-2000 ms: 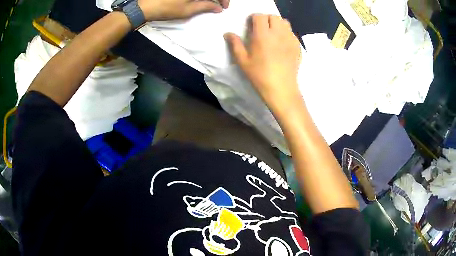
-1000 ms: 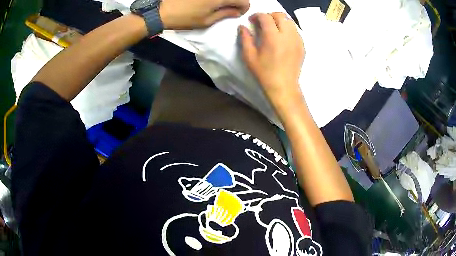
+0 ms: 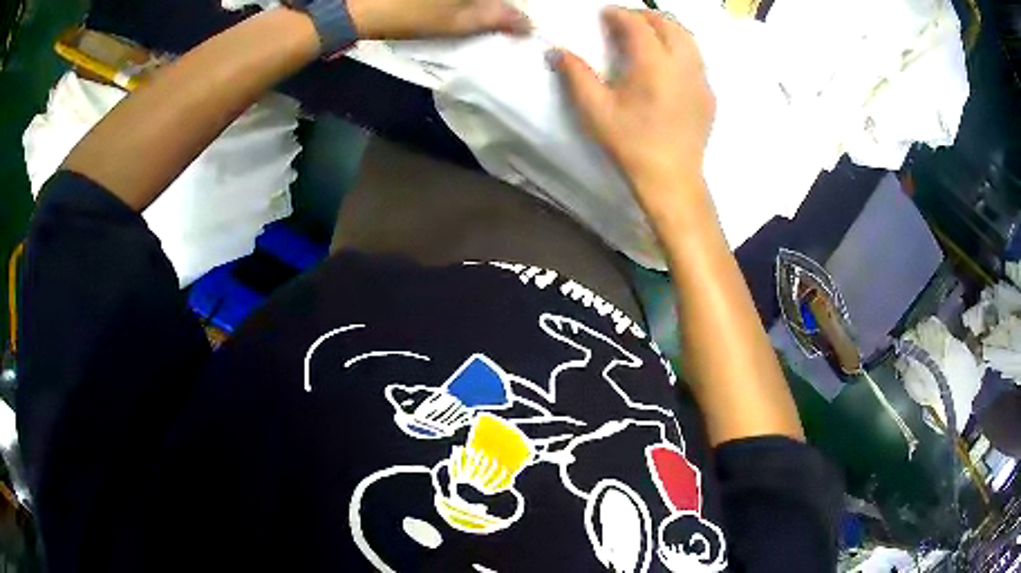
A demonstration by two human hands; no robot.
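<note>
A white garment piece [image 3: 515, 112] lies over the dark padded board at the top centre, with its lower edge hanging towards me. My left hand [image 3: 448, 13] is on its upper left part, cut by the top edge and slightly blurred. My right hand [image 3: 649, 95] lies over its right part, fingers bent and thumb apart, somewhat blurred. Whether either hand pinches the cloth cannot be told. The garment's far part is out of the picture.
The steam iron [image 3: 817, 313] rests on a grey sheet [image 3: 884, 252] at the right. A heap of white pieces [image 3: 884, 78] lies at the upper right. A layered white pile [image 3: 230, 190] stands at the left, by a yellow frame [image 3: 95, 58], above a blue plastic thing [image 3: 252, 274].
My right hand has moved right and its thumb has spread from the fingers. My left hand has shifted up towards the top edge. The view has shifted, and the tan tag is nearly out of the picture.
</note>
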